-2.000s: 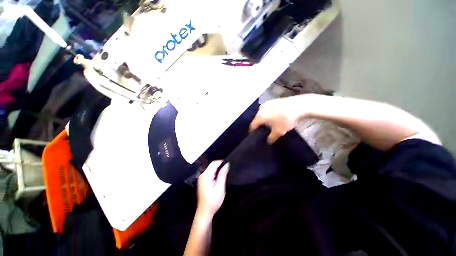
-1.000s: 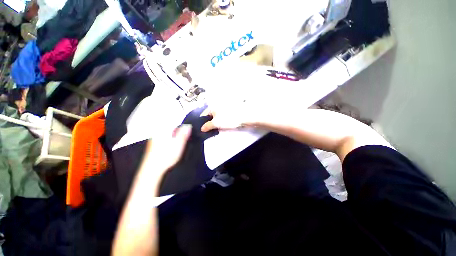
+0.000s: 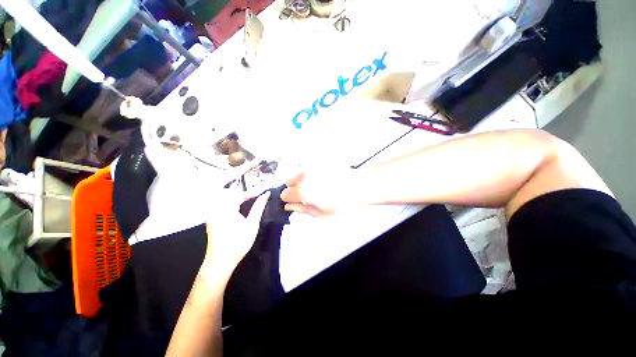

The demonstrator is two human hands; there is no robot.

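A black garment panel (image 3: 171, 279) lies over the front edge of the white machine table, its upper end at the needle area (image 3: 258, 171) of the white sewing machine (image 3: 279, 77) with blue "protex" lettering. My left hand (image 3: 233, 233) lies on the cloth just below the needle area, thumb and fingers spread. My right hand (image 3: 307, 195) has its fingertips on the narrow top of the black cloth, right beside the needle area. The small curved black piece cannot be told apart from the panel.
Dark red snips (image 3: 425, 123) lie by the machine base. A black box (image 3: 488, 87) sits at the table's right end. An orange basket (image 3: 91, 244) stands at the left, with a black piece (image 3: 134, 178) beside it over the table edge. Coloured cloth is heaped behind.
Both hands have moved from the cloth at the table's front edge up to the needle area, bringing the black cloth along. In the last second they shifted only slightly and the view came closer.
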